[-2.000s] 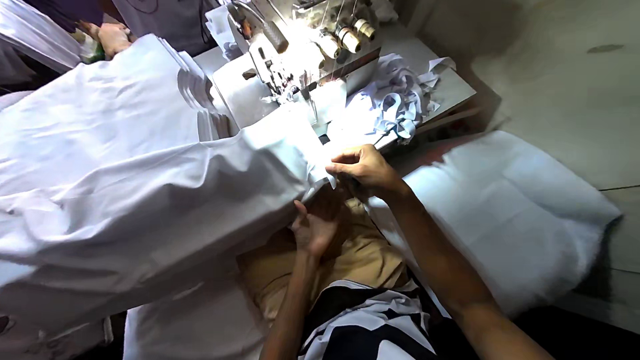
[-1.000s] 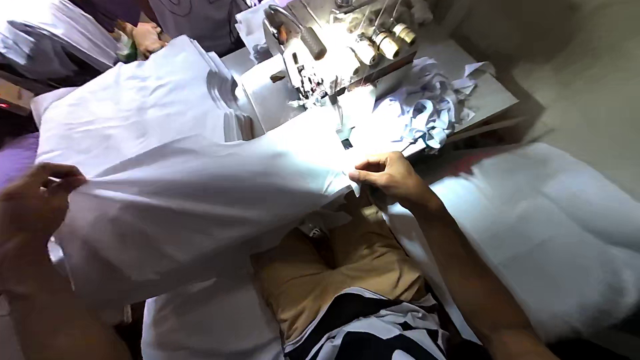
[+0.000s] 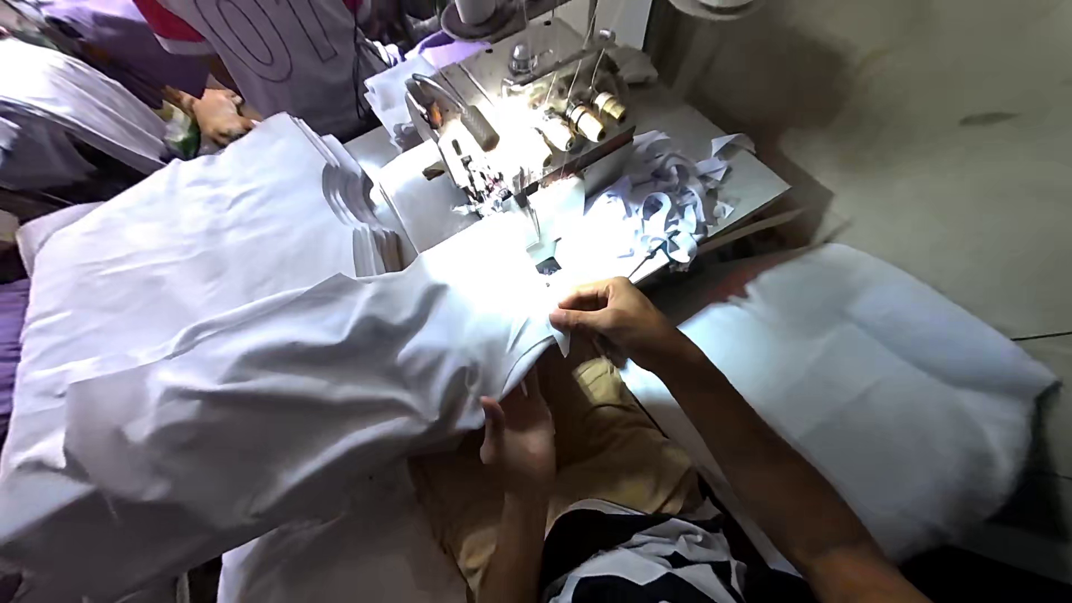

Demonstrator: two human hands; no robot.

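Observation:
A large piece of white fabric (image 3: 293,377) spreads from the left up to the brightly lit overlock sewing machine (image 3: 536,109). My right hand (image 3: 611,318) pinches the fabric's edge just in front of the machine's needle area. Lower and to the left, my left hand (image 3: 519,427) is at the near edge of the same fabric, thumb on the cloth and the other fingers partly hidden beneath it. Glare washes out the cloth near the presser foot, so its exact position there cannot be told.
A stack of white fabric pieces (image 3: 335,184) lies left of the machine. Curled white fabric trimmings (image 3: 670,201) lie on the table's right. More white cloth (image 3: 846,394) hangs at the right. Another person's hand (image 3: 219,115) is at the upper left.
My left hand has moved from the far left end of the fabric back to its near edge, close to my right hand. The fabric's left part now lies lower and more rumpled.

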